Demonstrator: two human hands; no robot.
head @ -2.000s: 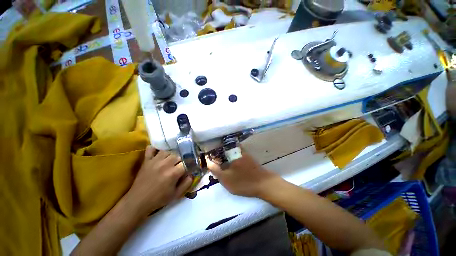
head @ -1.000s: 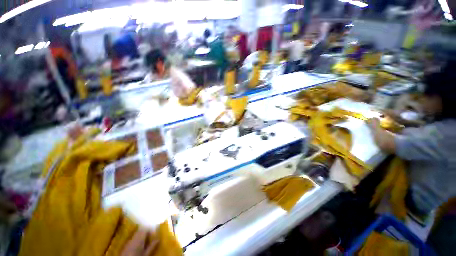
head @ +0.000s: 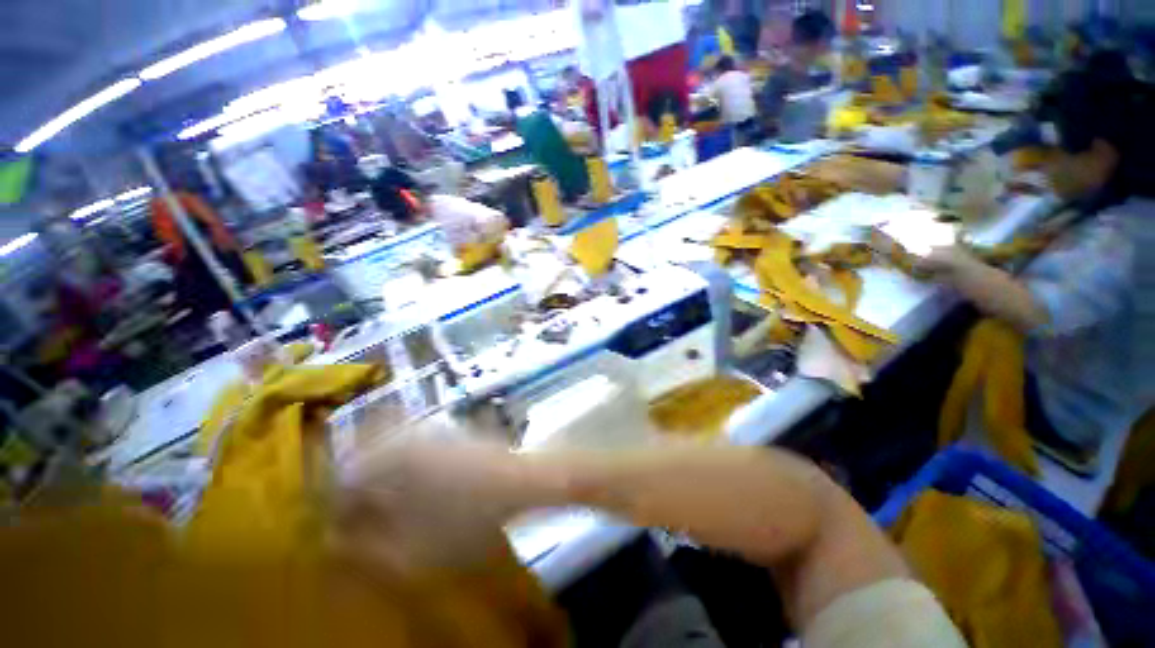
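Observation:
Mustard-yellow garment cloth (head: 279,532) is bunched large across the lower left, its near part blurred. My right hand (head: 412,500) is at the cloth, in front of the machine's left end. It is strongly blurred, so its fingers and any grip cannot be made out. My bare right forearm crosses from the lower right. My left hand is not visible. The white sewing machine (head: 608,323) stands behind my arm, its needle area hidden. A yellow stack of pieces (head: 703,405) lies on the bed at its right.
A blue crate (head: 1013,487) with yellow pieces is at the lower right. A person (head: 1089,279) sits at the right, an arm over a table with yellow strips (head: 811,291). More tables, machines and people fill the background.
The view has lifted from the needle to the wider room. My hands have left the needle area. My right arm now reaches left across the view to the yellow cloth.

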